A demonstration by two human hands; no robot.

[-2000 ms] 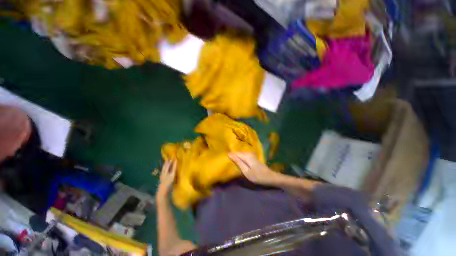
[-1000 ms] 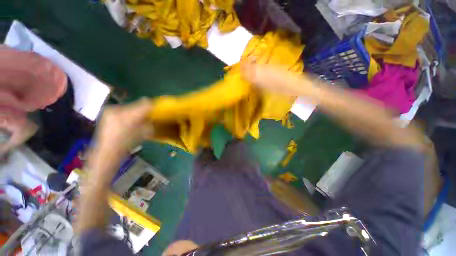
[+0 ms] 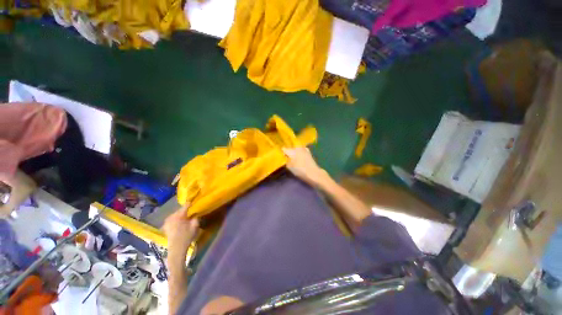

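Note:
A mustard-yellow garment (image 3: 237, 175) lies over the front of my grey-purple clothed lap, with folds and an opening at its top side and a small dark label-like patch near its middle. My left hand (image 3: 180, 226) grips its lower left corner. My right hand (image 3: 302, 163) grips its right part, with loose yellow cloth beyond the fingers. Some fingertips are hidden by cloth.
Stacked yellow cloth (image 3: 280, 46) drapes over a white bench (image 3: 346, 48) ahead. A yellow-and-white heap (image 3: 123, 21) lies upper left. A seated person in salmon-pink (image 3: 31, 132) is at left. A carton (image 3: 465, 154) is at right. Thread stands (image 3: 105, 275) are lower left.
The garment was held up and stretched between both raised hands a second ago. Now both hands are lower and nearer my lap, and the cloth lies folded there. The view has shifted.

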